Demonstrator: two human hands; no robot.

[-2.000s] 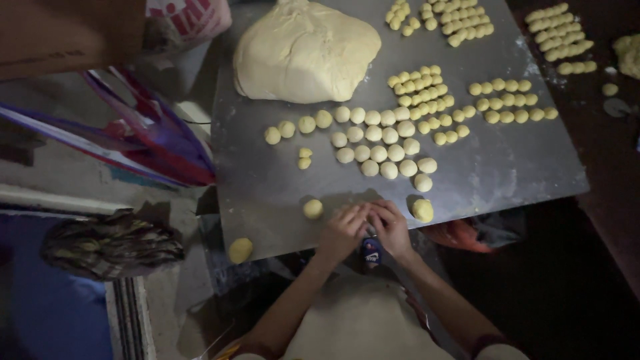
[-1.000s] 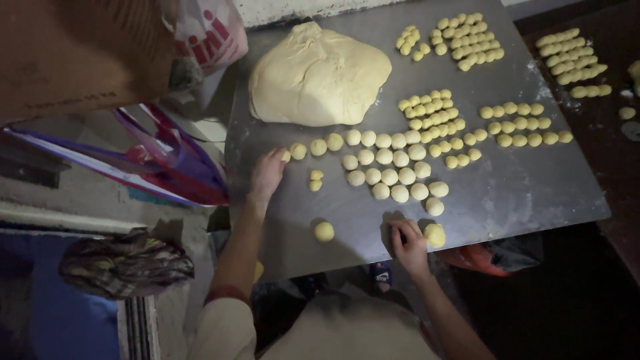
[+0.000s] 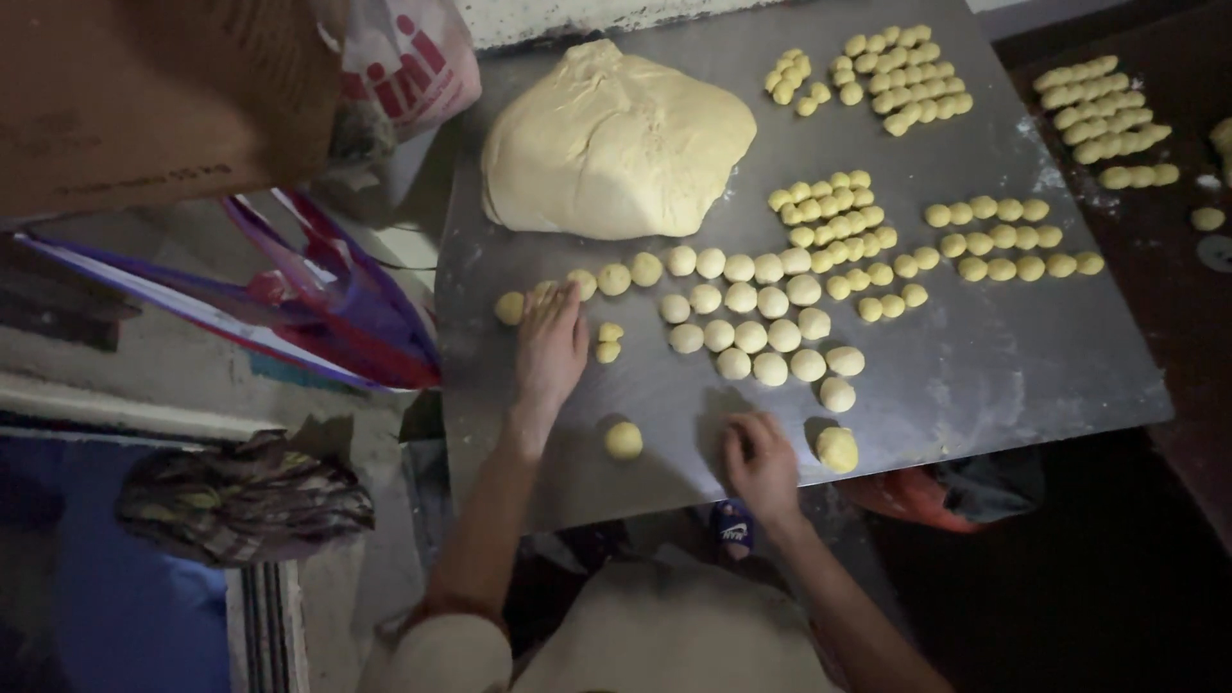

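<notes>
My left hand (image 3: 553, 346) reaches over the row of dough balls (image 3: 614, 280) at the table's left, its fingers covering part of one ball; whether it grips it cannot be told. Curled fingers of my right hand (image 3: 760, 460) rest near the front edge, and their inside is hidden. Just right of that hand lies a rough dough lump (image 3: 836, 449). A single dough ball (image 3: 624, 440) sits between the hands. Behind the row is a large mass of dough (image 3: 616, 144). Paler dough balls (image 3: 751, 337) stand in rows at the middle, with two small dough pieces (image 3: 608, 343) to their left.
The metal table (image 3: 1020, 375) also bears strips of small joined dough balls (image 3: 837, 217) at the right. More dough strips (image 3: 1107, 111) lie on a dark surface beyond. A cardboard box (image 3: 164, 96), a plastic bag (image 3: 414, 63) and a striped bag (image 3: 337, 289) stand at left.
Two seconds ago both hands were together at the front edge. My left hand has since moved out to the row of balls at left; my right has stayed near the front edge.
</notes>
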